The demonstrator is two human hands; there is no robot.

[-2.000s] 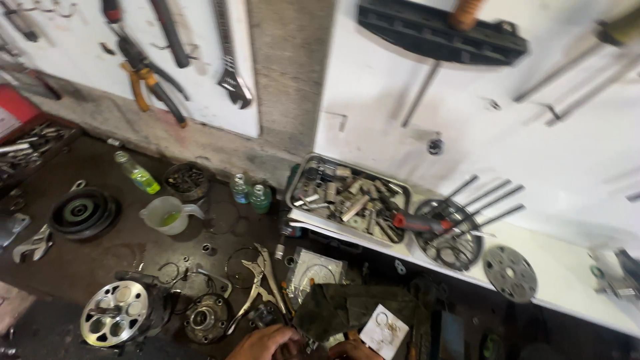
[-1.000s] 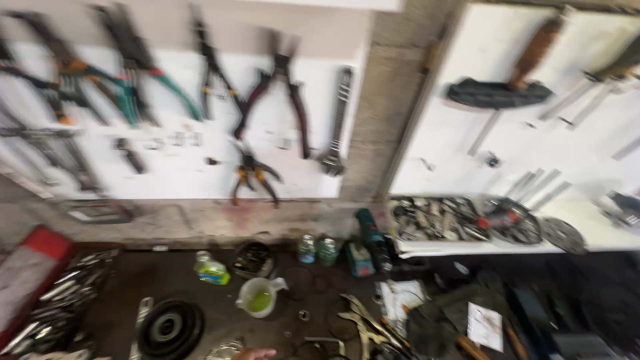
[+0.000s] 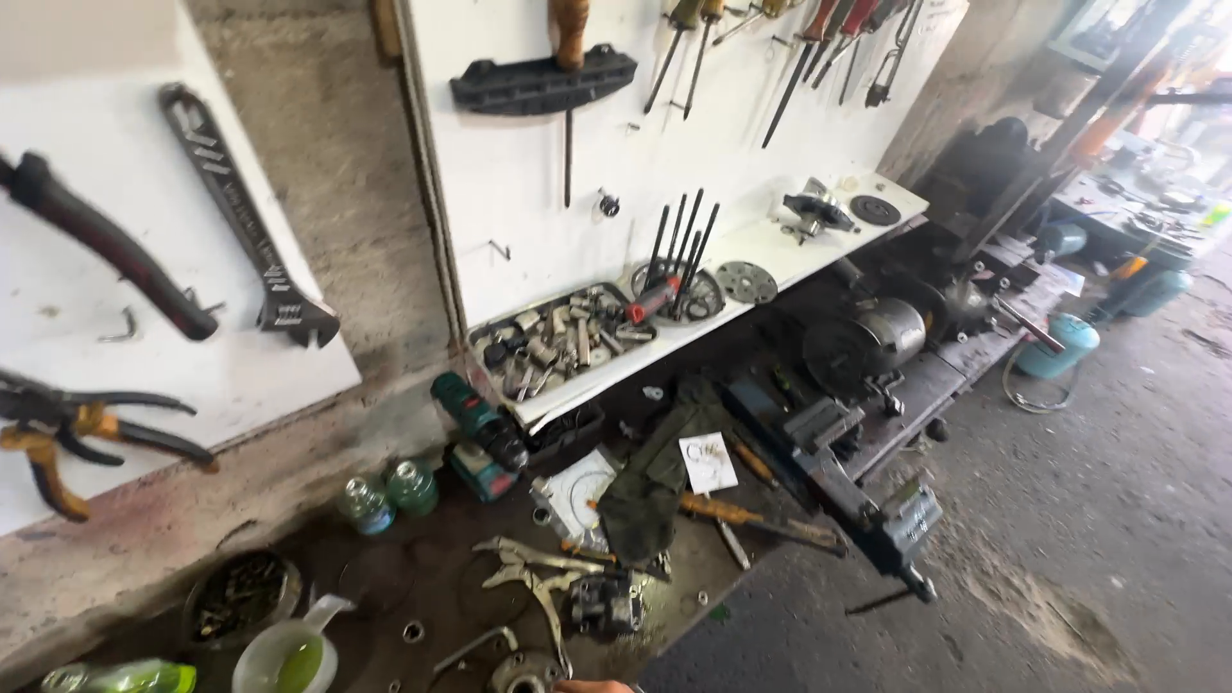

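Observation:
Only a sliver of a hand, seemingly my left hand [image 3: 592, 686], shows at the bottom edge; what it holds is hidden. It is nearest to a round metal flange [image 3: 525, 672]. Above it lie a dark metal part [image 3: 606, 604], locking pliers [image 3: 544, 582] and a hex key [image 3: 478, 647]. My right hand is out of view. A dark cloth [image 3: 650, 481] lies on the bench beside a white paper [image 3: 707, 463] with writing and a wooden-handled tool [image 3: 731, 510]. A green cordless drill [image 3: 481, 428] stands behind.
A tray of sockets [image 3: 568, 342] is on the white shelf [image 3: 616, 371]. Glass jars [image 3: 412, 486], a bowl of small parts [image 3: 243, 599] and a plastic jug [image 3: 286, 658] stand left. A bench vise [image 3: 847, 481] projects at right. An adjustable wrench [image 3: 245, 221] and screwdrivers [image 3: 794, 87] hang on boards.
The view has swung right, bringing the vise and floor into sight. Two hands showed at the bottom two seconds ago; now only a sliver of one shows.

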